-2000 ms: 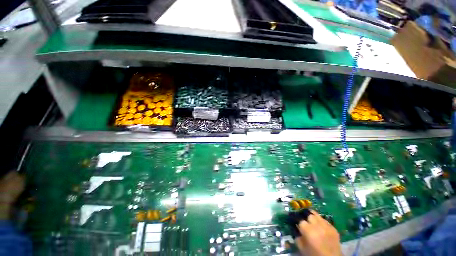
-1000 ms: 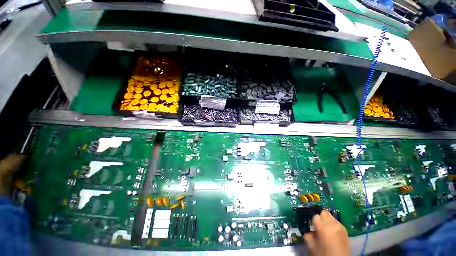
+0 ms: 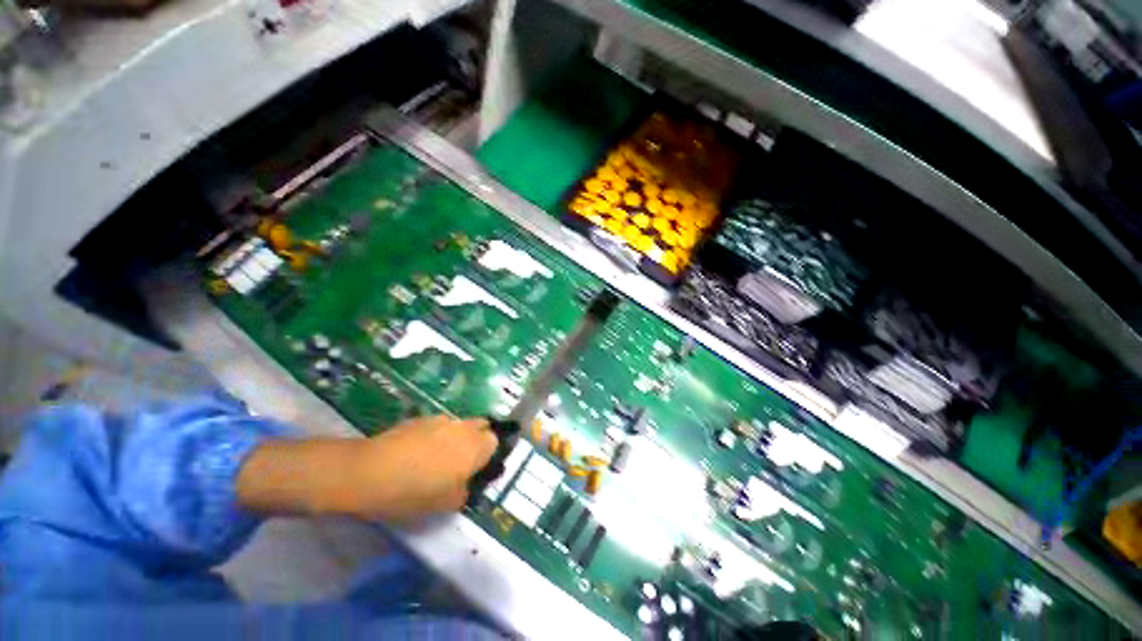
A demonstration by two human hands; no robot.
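Note:
Green circuit boards [image 3: 376, 276] lie in a row along the rail. My left hand [image 3: 420, 470], with dark finger covers, reaches in from the lower left. Its fingers are closed at the near end of a long dark bar [image 3: 557, 363] lying across the board; they hide that end. Beside them are white blocks [image 3: 534, 486], orange discs [image 3: 566, 453] and a dark row of upright parts [image 3: 576, 528]. My right hand is not recognisable; a dark shape at the bottom edge is too cut off to tell.
Behind the rail [image 3: 802, 398], under the shelf [image 3: 864, 132], stand a bin of orange discs [image 3: 658, 188], a bin of green parts [image 3: 789, 251] and bins of grey parts [image 3: 920, 344]. A coiled blue cord [image 3: 1087, 482] hangs at the right.
The view has turned left and tilted. My left hand has come from the left edge to the dark bar's near end. My right hand has left the board area in view.

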